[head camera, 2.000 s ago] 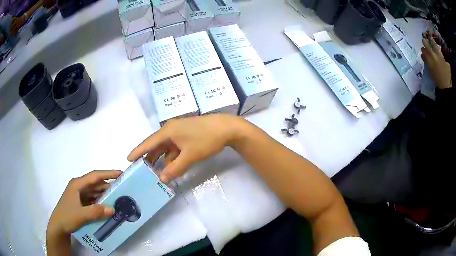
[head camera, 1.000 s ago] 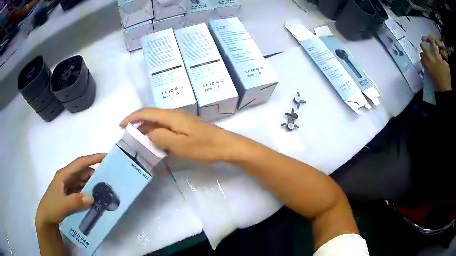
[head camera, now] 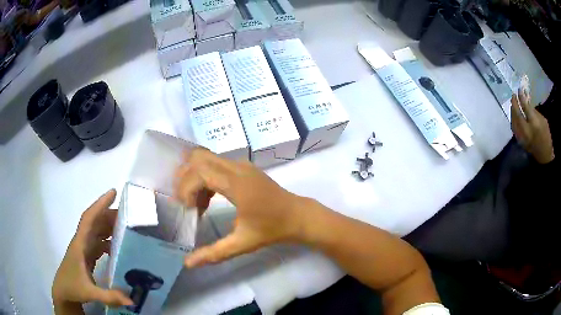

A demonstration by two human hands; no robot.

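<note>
A made-up folding carton (head camera: 144, 258), pale blue with a dark product picture, stands tilted at the lower left with its top end open. Its white tuck flap is raised, and a white dust flap shows at the opening. My left hand (head camera: 83, 261) grips the carton's left side, with the thumb on the printed front. My right hand (head camera: 230, 206) is at the open end, fingers by the raised flap and thumb near the carton's right edge. The right fingers are blurred, so whether they pinch the flap is unclear. The carton's inside is mostly hidden.
Three cartons (head camera: 261, 101) lie side by side ahead, with stacked cartons (head camera: 197, 27) behind. Black cup bases stand at left (head camera: 95, 117) and far right (head camera: 446, 37). Small clips (head camera: 364, 166) and flat carton blanks (head camera: 409, 98) lie right. Another person's hand (head camera: 532, 129) is at the right edge.
The carton has turned more upright and its end has opened, with the flap now raised. My right hand has moved from the closed end to beside the opening. The other person's hand has shifted.
</note>
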